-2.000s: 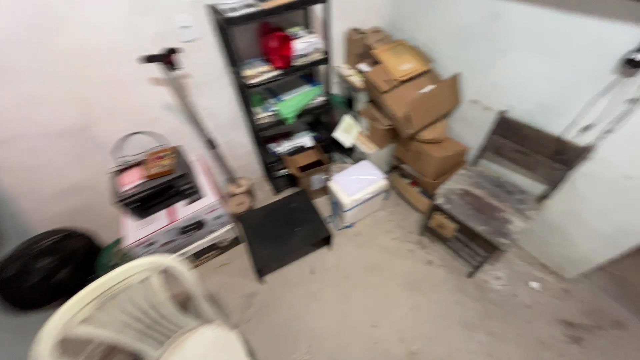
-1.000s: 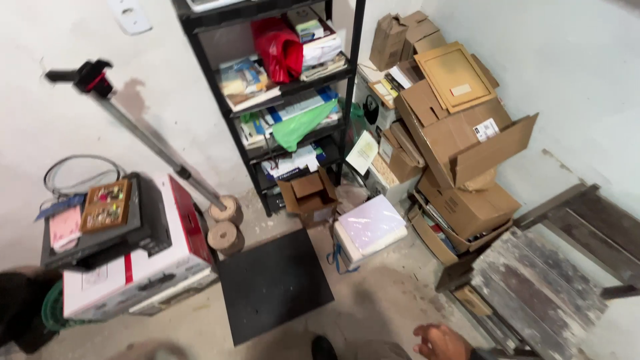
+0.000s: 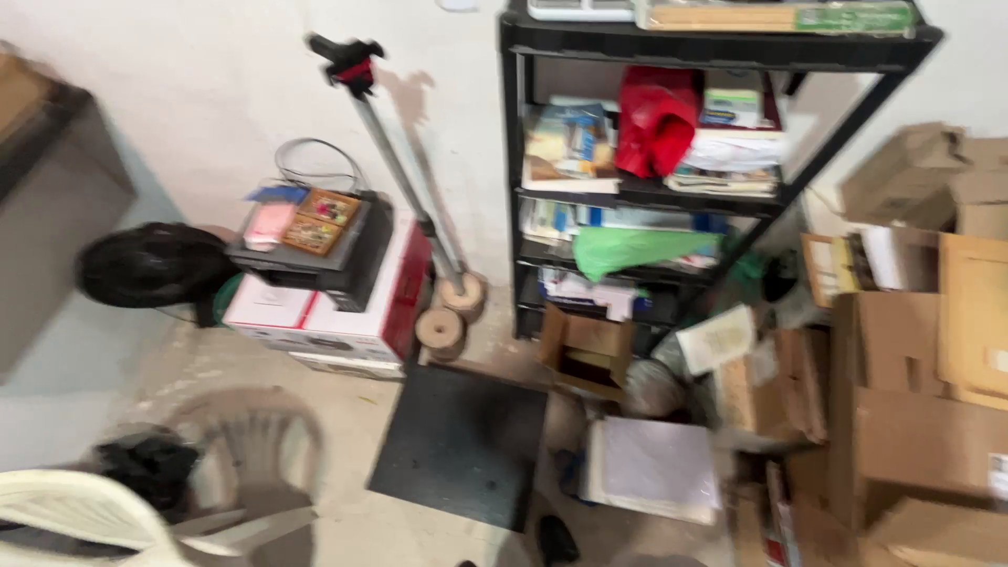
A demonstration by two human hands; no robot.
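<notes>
Neither of my hands shows in the head view. Below the middle lies a flat black square panel or low table top (image 3: 465,445), with the tip of a dark shoe (image 3: 557,541) beside its lower right corner. To its right is a stack of papers or a box with a pale lilac top (image 3: 661,465). Behind them an open cardboard box (image 3: 588,350) sits at the foot of a black shelf unit (image 3: 720,47). The shelves hold books, a red plastic bag (image 3: 657,122) and a green plastic bag (image 3: 642,248).
A printer (image 3: 315,268) rests on a red and white box (image 3: 346,323) by the wall, near a metal pole (image 3: 402,177) and rolls (image 3: 441,331). A black fan (image 3: 153,264) stands farther left. A cream plastic chair (image 3: 87,500) is at lower left; cardboard boxes (image 3: 906,441) crowd the right.
A hand at the bottom right a second ago is out of view now. The view has swung left, bringing back the cream chair and dropping the wooden chair.
</notes>
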